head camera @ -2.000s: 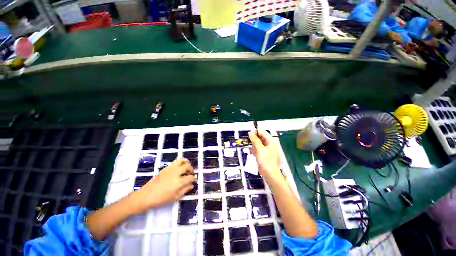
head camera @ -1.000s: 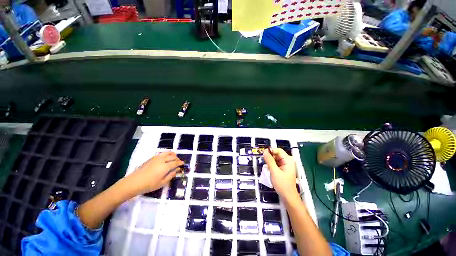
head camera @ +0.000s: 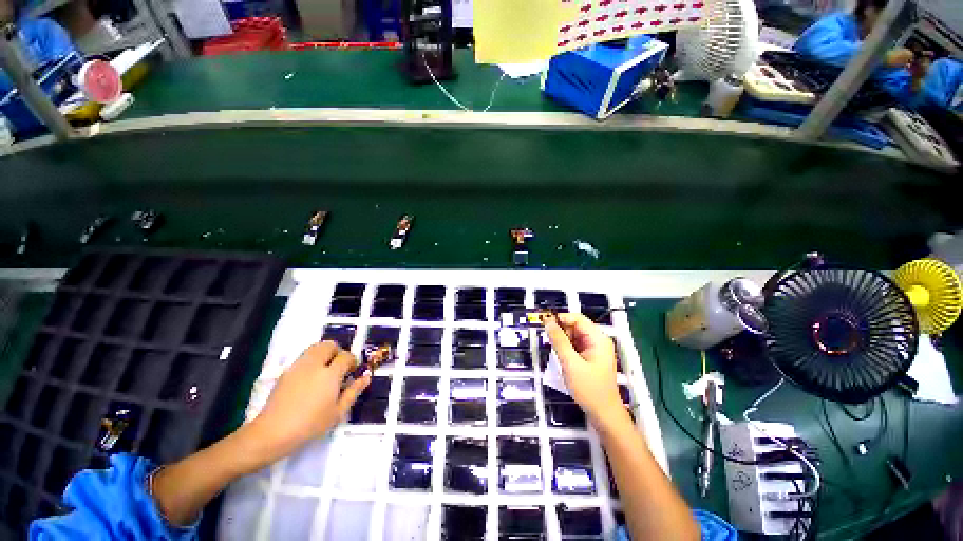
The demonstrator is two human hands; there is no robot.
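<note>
A white blister tray (head camera: 277,370) lies in front of me, many pockets holding glossy black display modules (head camera: 467,462). My left hand (head camera: 317,389) is over the tray's left part, thumb and fingers closed on a small circuit board (head camera: 375,357) with orange spots. My right hand (head camera: 584,361) is over the upper right pockets and pinches another narrow board (head camera: 541,317) with orange and white spots, its white end pointing left. A white flap (head camera: 556,372) shows beside the right palm. Both boards are above the tray; whether they touch the modules I cannot tell.
A black blister tray (head camera: 158,349) is at left with a board (head camera: 116,427) in it. Several boards lie on the green belt (head camera: 401,230) beyond. At right are a metal can (head camera: 718,313), a black fan (head camera: 842,333), a yellow fan (head camera: 929,296), a power strip (head camera: 762,481) and cables.
Over the last second my left hand has moved slightly left and down, and its board now shows clearly. My right hand has stayed nearly in place. The belt boards have shifted slightly right.
</note>
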